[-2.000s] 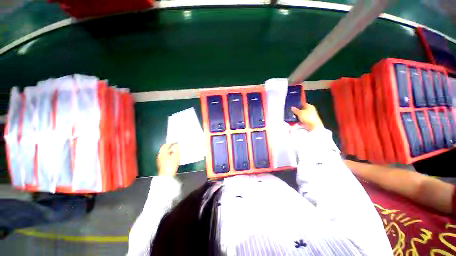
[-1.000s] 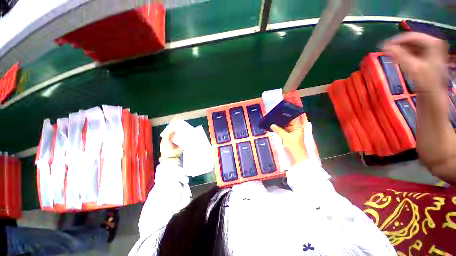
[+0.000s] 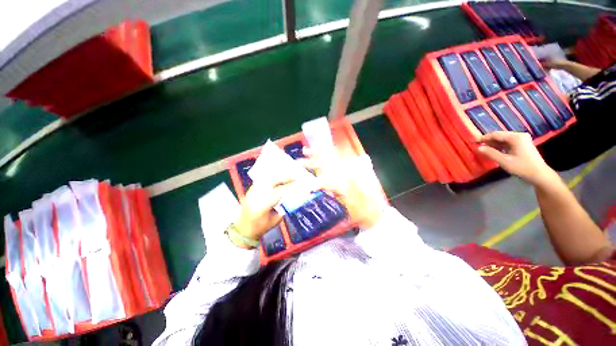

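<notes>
The red phone tray (image 3: 350, 138) lies in front of me with dark phones in its pockets. A sleeved phone (image 3: 317, 135) shows white at its back right. My left hand (image 3: 260, 209) and my right hand (image 3: 344, 186) meet over the tray, holding a white sleeve (image 3: 277, 165) between them. A dark blue edge shows at the sleeve's lower end; the phone there is mostly hidden and blurred. White empty sleeves (image 3: 219, 211) lie on the green surface left of the tray.
A tray stack with sleeved phones (image 3: 64, 257) stands at left. A tray stack with bare phones (image 3: 432, 101) stands at right, with a co-worker's hand (image 3: 513, 152) at its edge. More red trays (image 3: 101, 67) are at the upper left. A pale post (image 3: 354, 61) rises behind the tray.
My right hand has brought the phone from the tray's right side to my left hand. My left hand has lifted a sleeve off the white stack. The co-worker's hand has lowered. The view has turned.
</notes>
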